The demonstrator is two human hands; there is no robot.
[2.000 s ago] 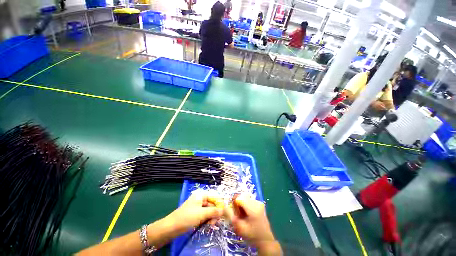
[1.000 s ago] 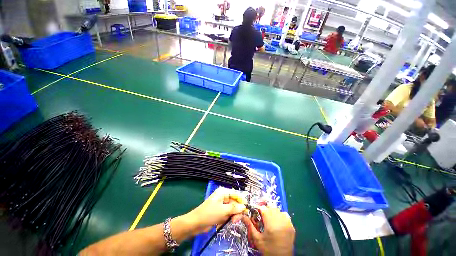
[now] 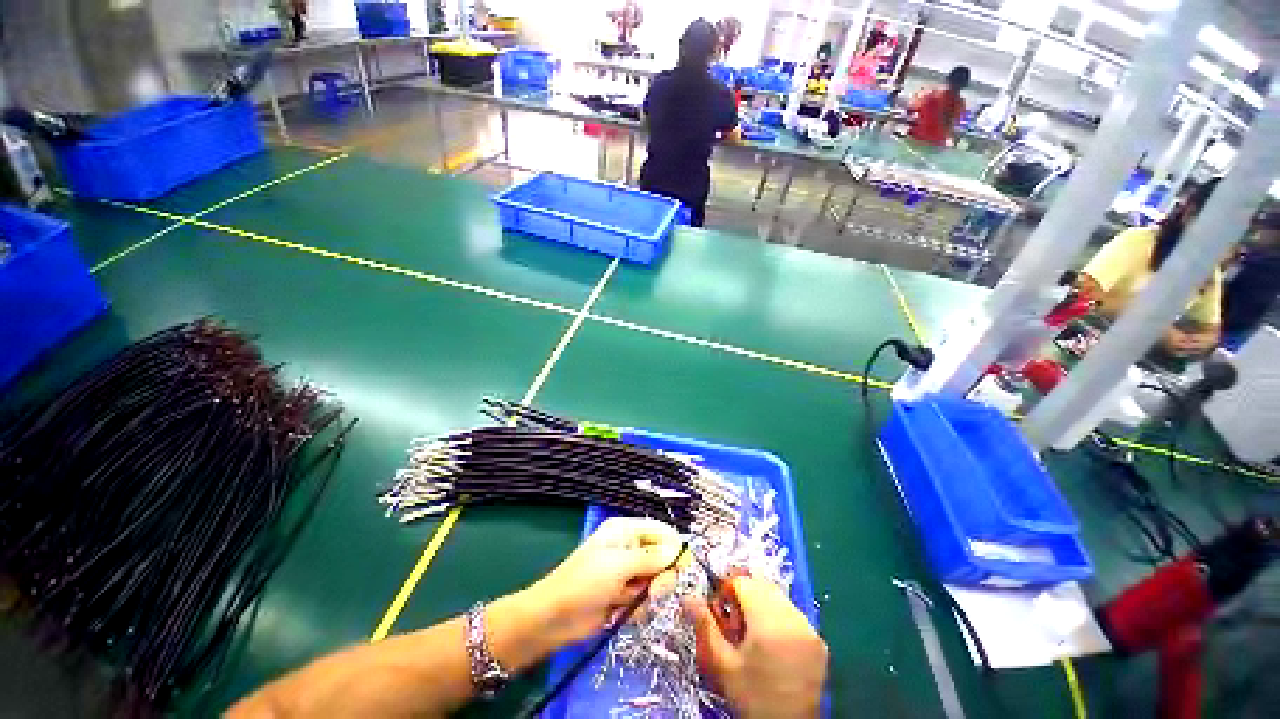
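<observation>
My left hand is closed on a thin black cable, which runs down to the left over the tray. The cable's end shows at my left fingertips. My right hand holds small cutters with red-orange handles, their tips close to the cable end; whether they touch it is unclear. Below is the blue scrap tray with silvery-white shreds. A bundle of black cables with pale tips lies across the tray's upper left edge, with a green marker on it.
A heap of black cables lies at the left. Blue bins stand at the far left. A blue tray sits across the table. A blue bin stands by white posts on the right, near a red-and-black tool. People stand beyond.
The view has swung left since the earliest frame. The cutters now show in my right hand, and my hands have drawn slightly apart, with the cable's end visible between them.
</observation>
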